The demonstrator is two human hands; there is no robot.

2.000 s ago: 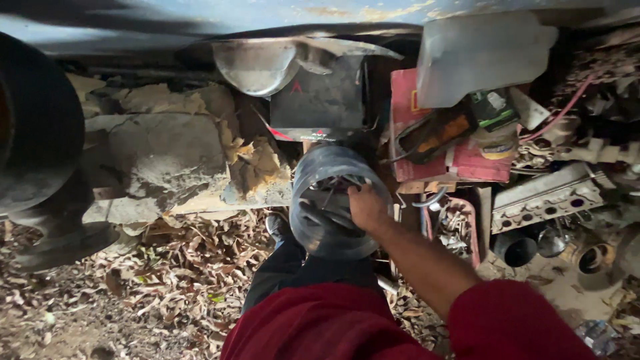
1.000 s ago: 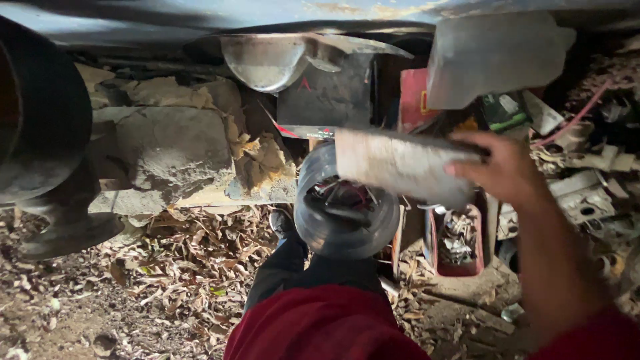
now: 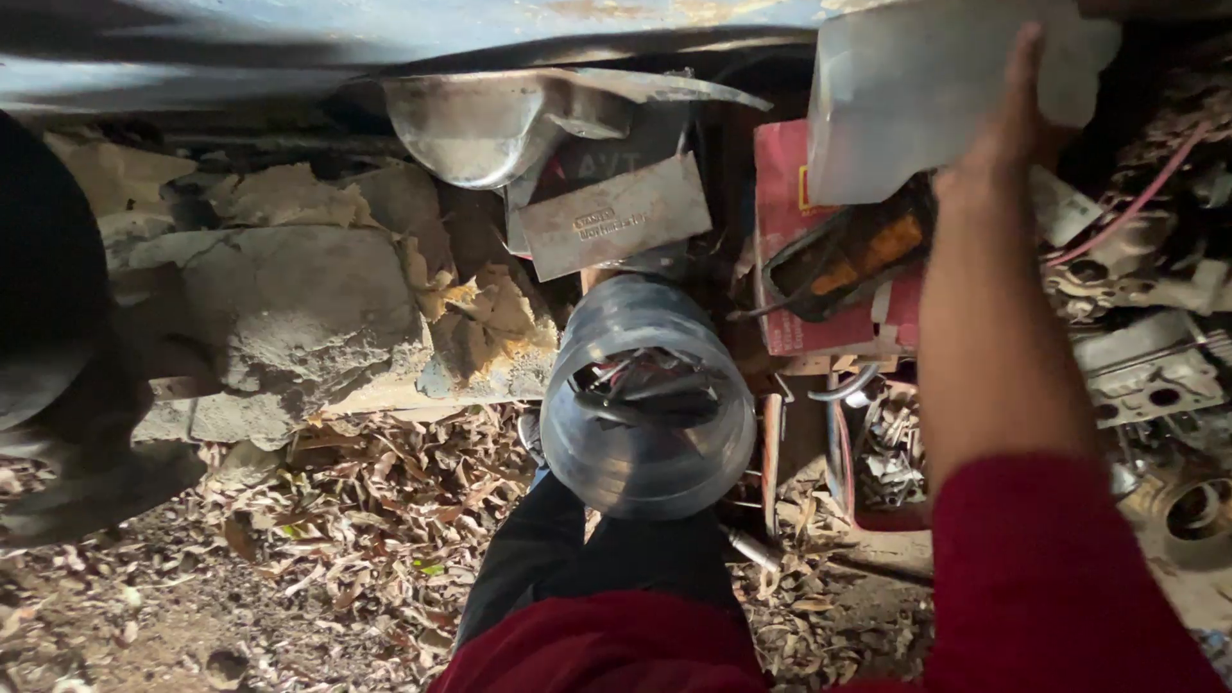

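Note:
My right hand point(image 3: 1006, 135) is at the upper right, its thumb over the face of a translucent plastic container point(image 3: 895, 96); its fingers are hidden behind. My left hand is out of view. In front of my legs stands a cut-open clear plastic jug point(image 3: 645, 472) with dark items inside. Just beyond it, a flat worn Stanley box point(image 3: 618, 217) lies tilted against a black carton point(image 3: 616, 154). Below the container, a black-framed lamp with an orange lens point(image 3: 871, 255) rests on a red carton point(image 3: 784, 231).
A curved metal pan point(image 3: 481, 130) overhangs the black carton. Broken masonry point(image 3: 279, 308) lies left, beside a large dark round object point(image 3: 48, 279). At right are a red tray of metal parts point(image 3: 890, 452) and an engine cylinder head point(image 3: 1150, 366). Dry leaves point(image 3: 385, 510) cover the ground.
My right hand has left the jug, carried the flat box and let it go against the black carton. The hand has since moved up and right to the translucent container.

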